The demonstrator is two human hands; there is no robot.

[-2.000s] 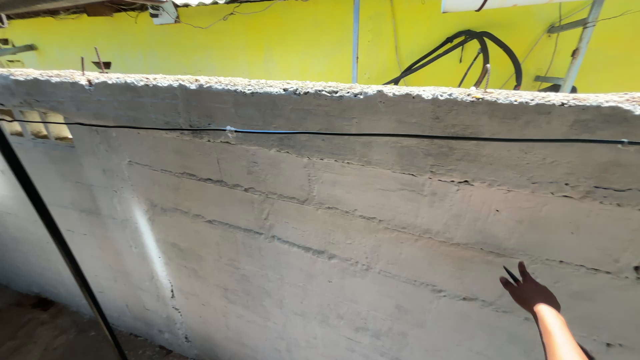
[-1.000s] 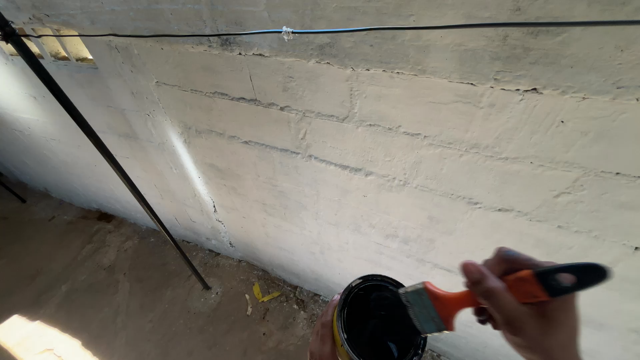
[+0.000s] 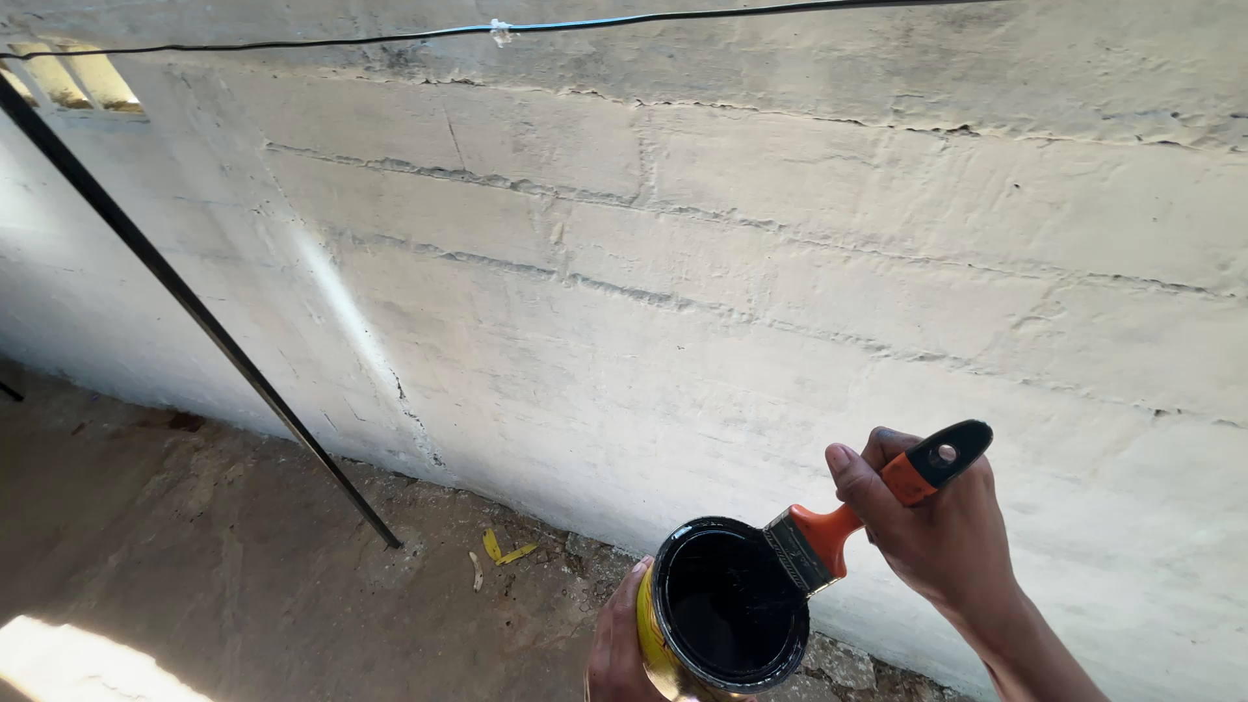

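Note:
My left hand (image 3: 621,639) holds a yellow paint can (image 3: 663,673) from its left side, low in the view. The can's top is uncovered, and its rim and inside are black and glossy. My right hand (image 3: 921,526) grips a paintbrush (image 3: 827,534) by its orange and black handle, right of the can. The brush points down to the left, its metal ferrule over the can's right rim. Its bristles are hard to make out against the black inside. Behind both hands stands a whitish, rough plastered block wall (image 3: 682,361).
A thin dark metal pole (image 3: 219,336) slants down to the floor (image 3: 244,546) at left. A black cable (image 3: 292,44) with a blue stretch crosses above. Vent openings (image 3: 68,80) show at upper left. Yellow peel-like scraps (image 3: 507,549) lie near the wall's foot.
The view has tilted down from the wall's top. One hand was stretched toward the wall earlier; the can and brush have since come into view. The brush has shifted relative to the can's rim.

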